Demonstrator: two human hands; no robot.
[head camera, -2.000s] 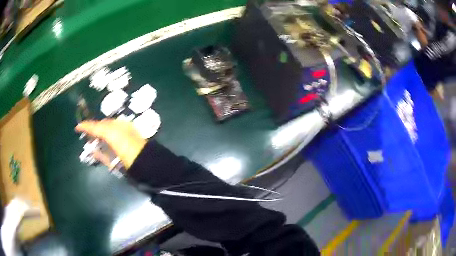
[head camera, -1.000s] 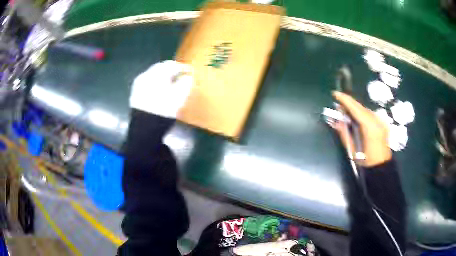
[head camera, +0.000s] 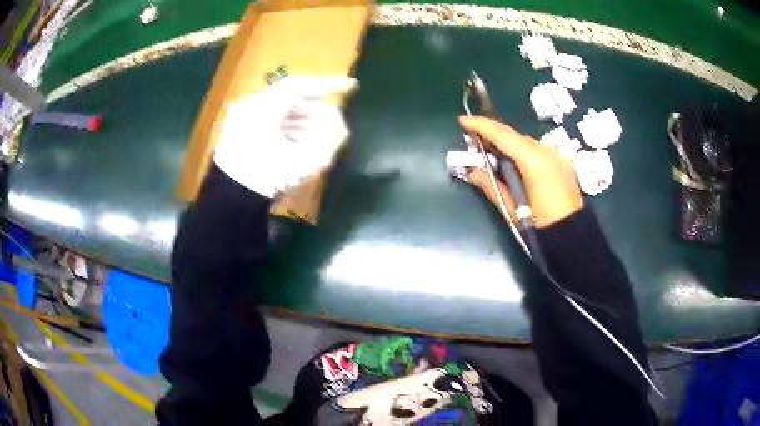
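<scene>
My right hand (head camera: 533, 170), bare, holds the soldering iron (head camera: 510, 179) like a pen, its metal tip pointing away from me. A pale feed tube runs along it. A white plastic assembly (head camera: 458, 162) is at the fingertips of the same hand. My left hand (head camera: 283, 137), in a white glove, is over the cardboard tray (head camera: 337, 37); whether its fingers hold anything cannot be seen. Small green components (head camera: 275, 75) lie in the tray just beyond the glove. Several white assemblies (head camera: 599, 128) lie on the dark green bench to the right of my right hand.
A dark metal iron stand (head camera: 702, 179) is at the right. A red-ended stick (head camera: 71, 121) lies at the far left. A worn white strip (head camera: 500, 20) separates the bench from the green belt. A blue stool-like object (head camera: 137, 320) is below the bench at left.
The view has swung right, then left, then partly back right. My gloved hand has moved from the tray's left edge to over its middle. My right hand still holds the iron and the assembly.
</scene>
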